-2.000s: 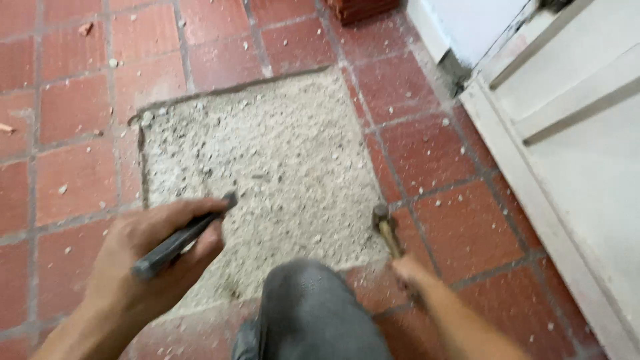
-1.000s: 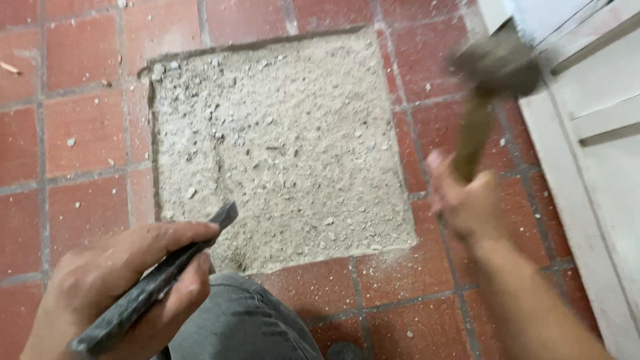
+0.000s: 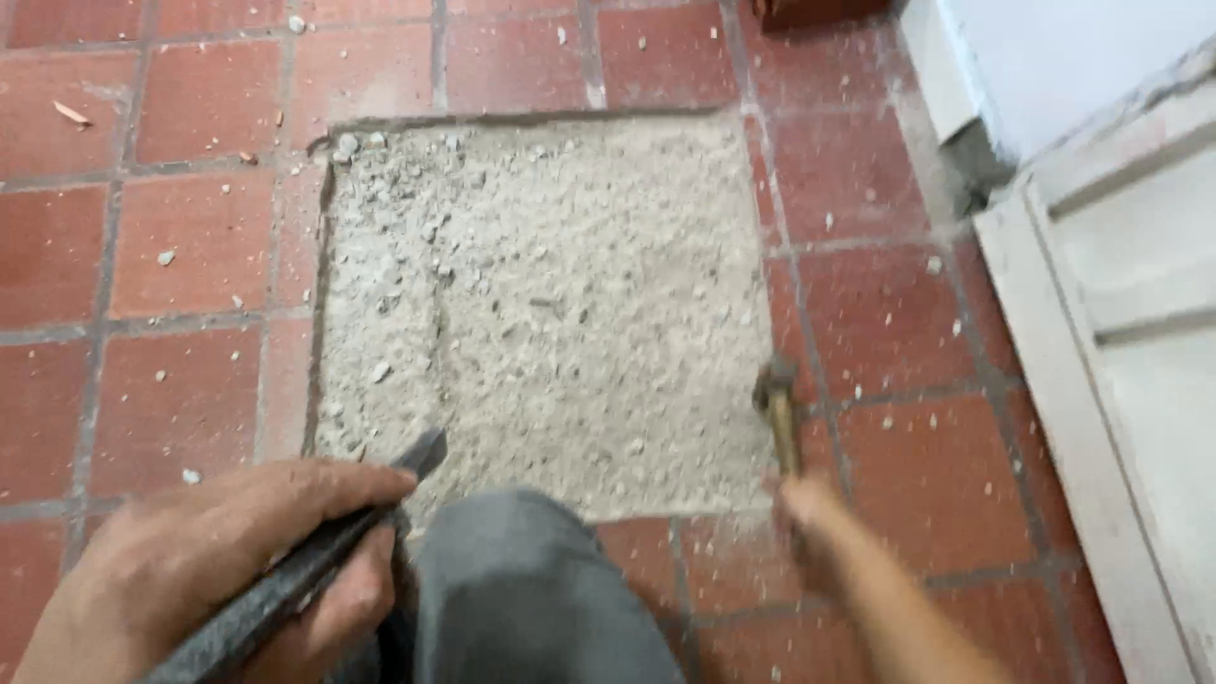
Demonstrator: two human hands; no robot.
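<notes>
My left hand [image 3: 256, 560] grips a dark metal chisel [image 3: 304, 560] at the lower left. The chisel's tip points up and right, over the lower left part of a square patch of rough mortar [image 3: 608, 313] sunk in the tiled floor; whether it touches the mortar I cannot tell. My right hand [image 3: 807, 513], somewhat blurred, holds a hammer [image 3: 783, 418] by its wooden handle. The hammer's head is near the patch's right edge, apart from the chisel. Small grey chips are thickest at the patch's upper left.
Terracotta floor tiles [image 3: 199, 242] strewn with small debris surround the patch. My knee in grey trousers [image 3: 532, 589] juts in at the bottom middle. A white panelled door [image 3: 1073, 380] stands at the right, with a white wall [image 3: 1083, 66] above it. A reddish-brown object [image 3: 822, 9] lies at the top.
The hammer was raised at the upper right one second ago; it is now lower and farther left, beside the patch. My left hand still holds the chisel.
</notes>
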